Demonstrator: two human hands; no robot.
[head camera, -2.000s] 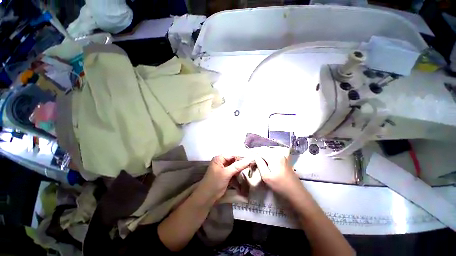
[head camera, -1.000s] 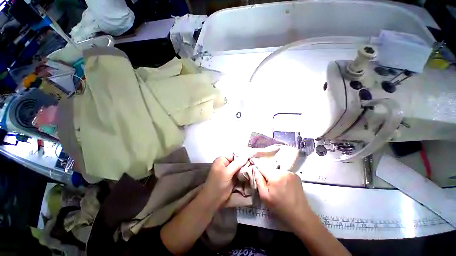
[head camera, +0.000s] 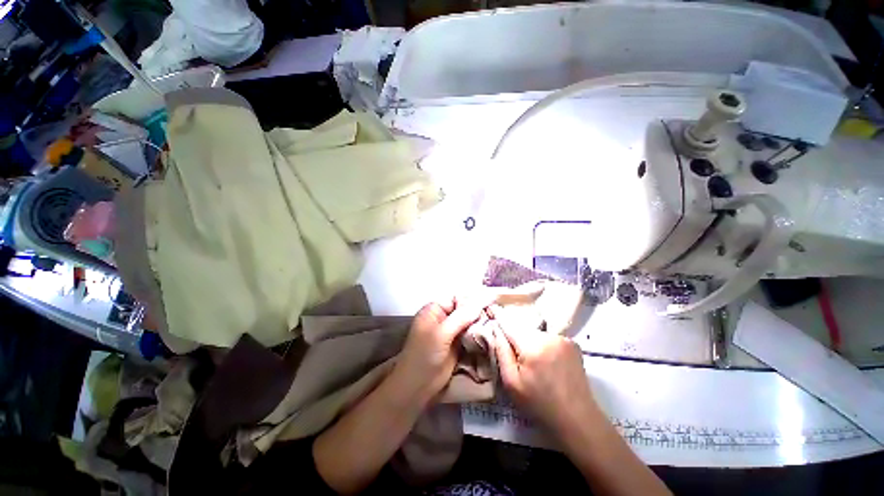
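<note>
The taupe garment cloth (head camera: 359, 334) lies over the table's front edge and my lap, bunched up between my hands. My left hand (head camera: 432, 341) pinches its edge with thumb and fingers. My right hand (head camera: 539, 366) grips the cloth just to the right, fingertips close to the left ones. A lighter beige part of the cloth (head camera: 523, 302) spreads beyond my fingers toward the presser foot (head camera: 593, 283). A small dark purple-brown piece (head camera: 509, 272) lies just behind it, left of the needle area. The fingertips are overexposed, so the exact fold is unclear.
A pale green cloth heap (head camera: 237, 228) lies left on the table. The white sewing machine (head camera: 678, 194) stands right. A white strip (head camera: 805, 354) slants at the right. A printed ruler (head camera: 698, 433) runs along the front edge. A person in white (head camera: 218, 34) shows at the upper left.
Since two seconds ago, my right hand has drawn slightly down with its fingers bent round the cloth. The machine sits further right in view. Between the last two frames the hands barely move.
</note>
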